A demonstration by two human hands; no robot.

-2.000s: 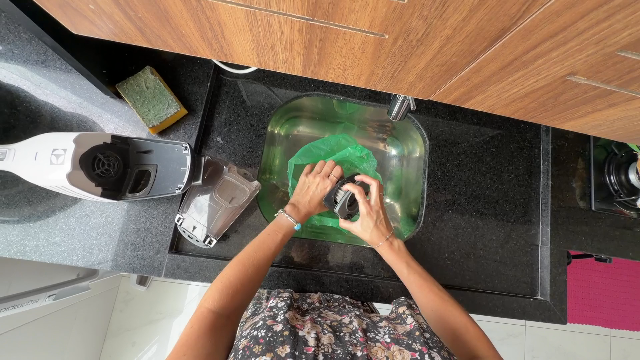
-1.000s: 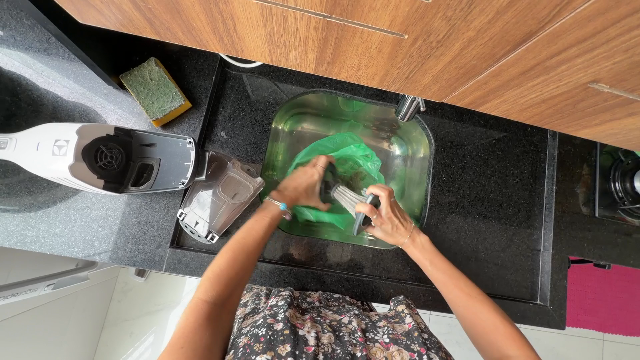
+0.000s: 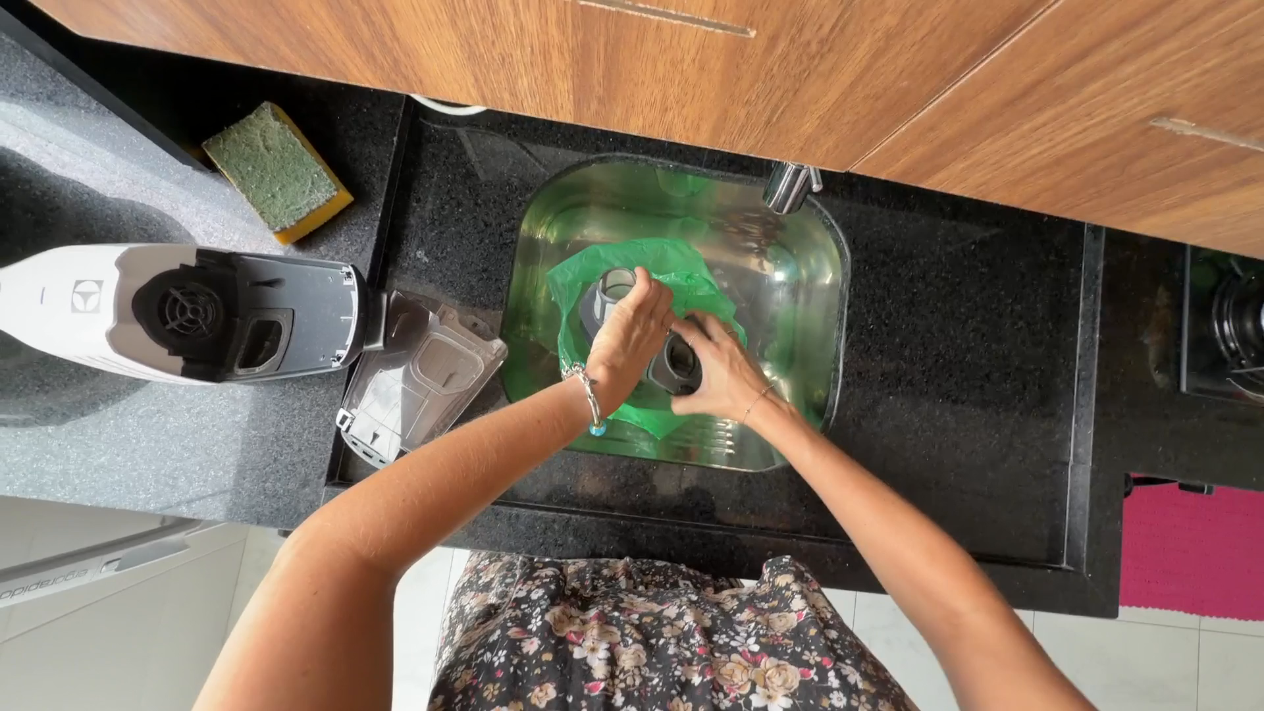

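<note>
Over the steel sink (image 3: 790,296), my left hand (image 3: 632,341) holds a grey filter part with a round, open rim (image 3: 616,286). Close beside it, my right hand (image 3: 721,365) grips a dark, cup-like filter part (image 3: 677,363), its opening facing up. Beneath both hands a green plastic bag (image 3: 642,259) lies spread in the sink. To the left lie the white and grey handheld vacuum body (image 3: 188,311), its front open, and its transparent dust container (image 3: 434,375), which rests on the counter edge near the sink.
A green and yellow sponge (image 3: 279,173) lies at the upper left. The faucet (image 3: 790,188) stands at the sink's back edge, below wooden cabinet doors (image 3: 592,69). On the right are part of a stove (image 3: 1234,326) and a pink cloth (image 3: 1195,553).
The filter parts, joined or close together two seconds ago, are now apart, one in each hand. A pale, pleated piece seen between my hands one second ago is now hidden.
</note>
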